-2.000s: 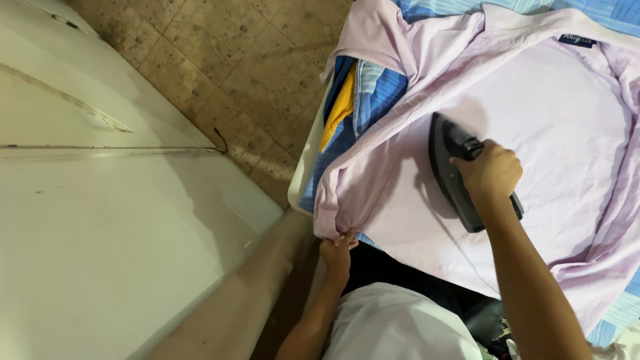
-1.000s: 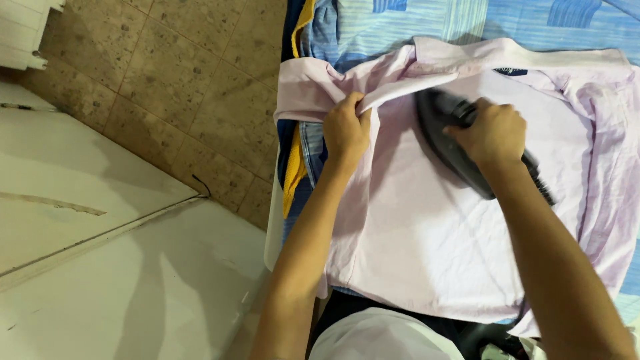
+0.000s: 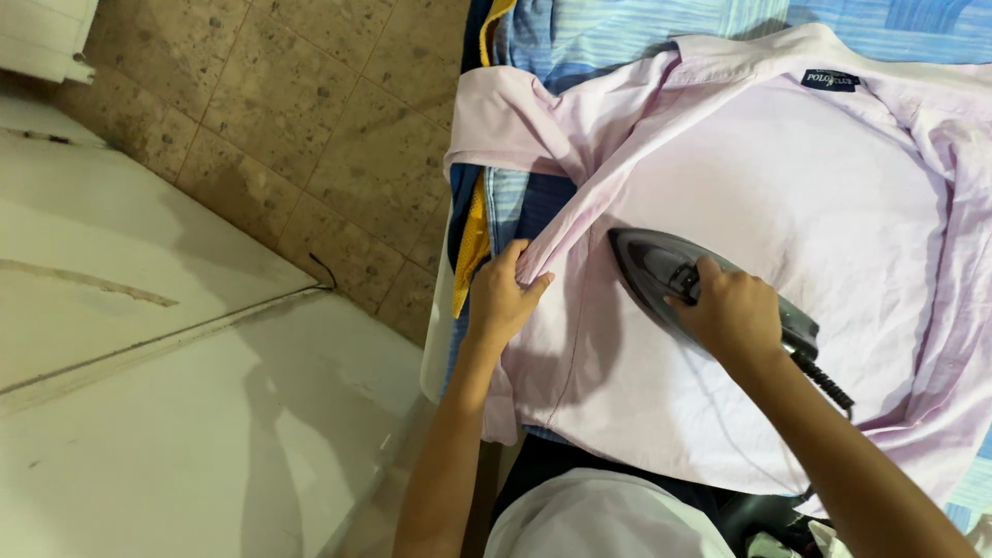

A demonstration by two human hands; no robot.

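A pale pink collared shirt (image 3: 744,186) lies spread with its inside facing up over blue patterned cloth. My right hand (image 3: 732,314) is closed round the handle of a dark grey clothes iron (image 3: 651,260). The iron rests on the shirt, its tip toward the upper left, and a coiled cord leaves its rear end. My left hand (image 3: 508,294) pinches the folded front edge of the shirt, left of the iron. One short sleeve (image 3: 504,120) hangs at the upper left.
Blue patterned cloth (image 3: 922,27) covers the surface, with yellow cloth (image 3: 471,248) along its left side. White panels (image 3: 155,434) stand at the left, beside a tiled floor (image 3: 271,116). Black and pale items (image 3: 763,542) sit at the lower right.
My left hand has moved down along the shirt's front edge since one second ago. Two seconds ago it was at the shirt's lower left corner. The iron has shifted on the shirt.
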